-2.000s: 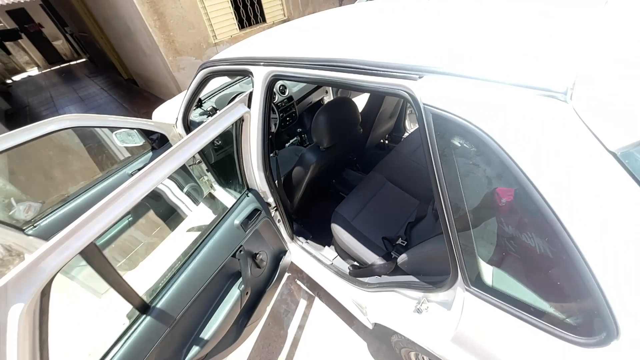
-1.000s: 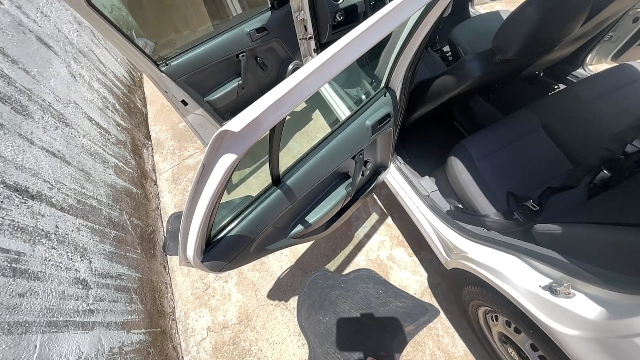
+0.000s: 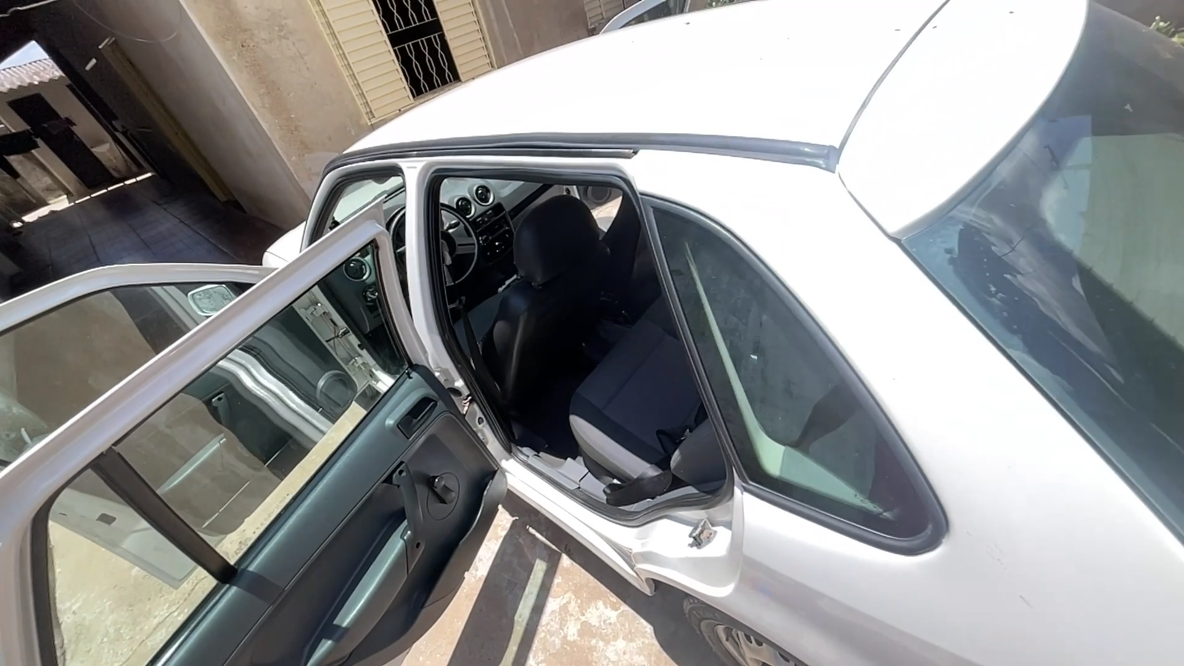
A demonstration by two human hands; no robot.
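Observation:
Neither my left hand nor my right hand shows in the head view. A white car (image 3: 786, 573) fills most of it, with its rear door (image 3: 342, 518) swung wide at the lower left. Beyond that stands the front door (image 3: 139, 277), also ajar from the body. Through the rear doorway I see the grey fabric rear seat (image 3: 629, 398), a seat belt buckle (image 3: 666, 439), the dark front seat (image 3: 546, 287) and the steering wheel (image 3: 453, 245). A window crank (image 3: 444, 487) sits on the rear door's inner panel.
Concrete ground (image 3: 592, 620) lies below the sill, beside the rear wheel (image 3: 740, 643). The door latch striker (image 3: 701, 534) juts from the rear door frame. Behind the car stand a house wall (image 3: 264, 83) and a barred window (image 3: 416, 46). A tiled covered passage (image 3: 129, 222) runs at the upper left.
The view has swung up from the ground beside the rear door to the roof and rear window. Both car doors stay open.

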